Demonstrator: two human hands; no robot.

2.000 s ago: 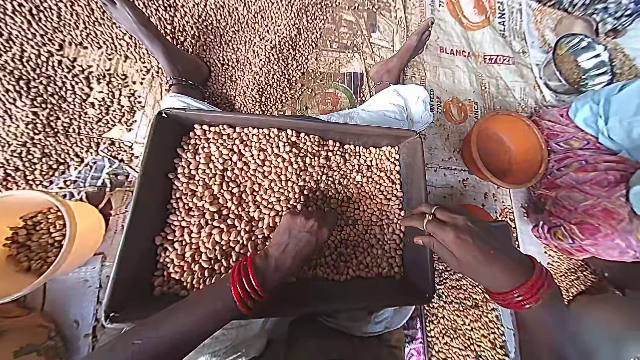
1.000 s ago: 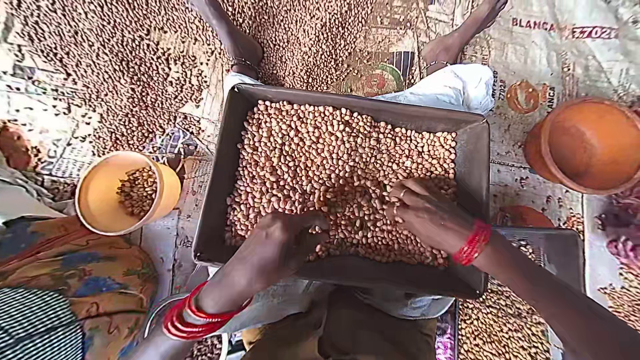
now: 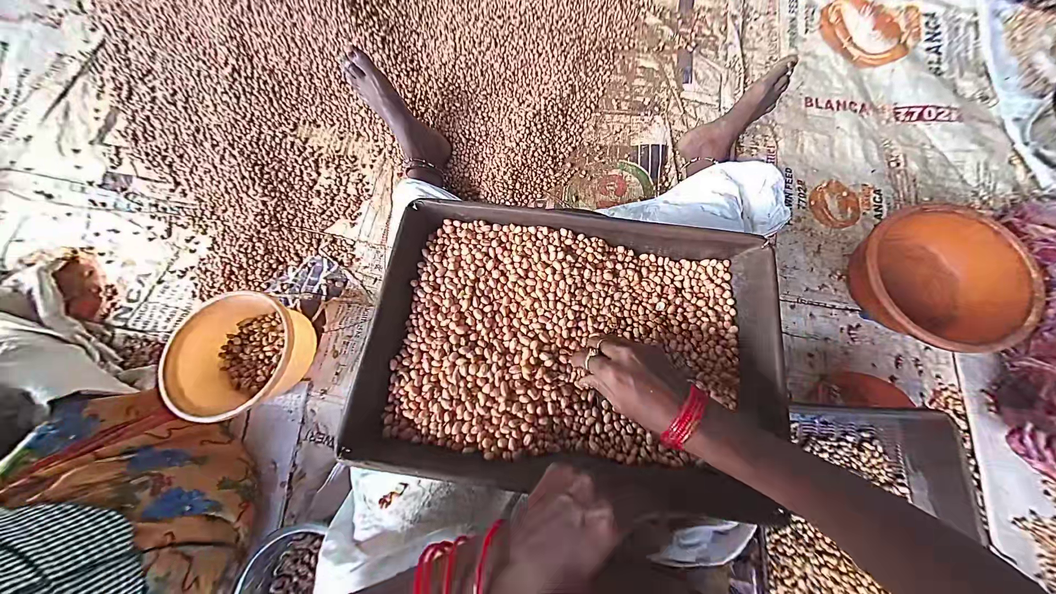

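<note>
A dark rectangular tray [image 3: 763, 330] lies across my lap, spread with reddish-brown nuts [image 3: 511, 330] that look like shelled peanuts. My right hand [image 3: 631, 375], with a ring and red bangles, rests among the nuts right of the middle, fingers bent; whether it pinches any is hidden. My left hand [image 3: 565, 516], blurred, is at the tray's near edge, outside the nuts, with red bangles on its wrist. Its fingers and anything in them cannot be made out.
A yellow tub [image 3: 190, 363] with some nuts stands left, an orange tub [image 3: 949, 272] right. A second dark tray [image 3: 932, 437] holds nuts at lower right. Beyond my feet, nuts cover printed sacking [image 3: 891, 157]. Patterned cloth [image 3: 165, 478] lies lower left; a metal bowl [image 3: 256, 561] sits near it.
My left hand has moved from the nuts back to the tray's near edge. My right hand still touches the nuts, having come in from the tray's right rim two seconds ago. The view has shifted.
</note>
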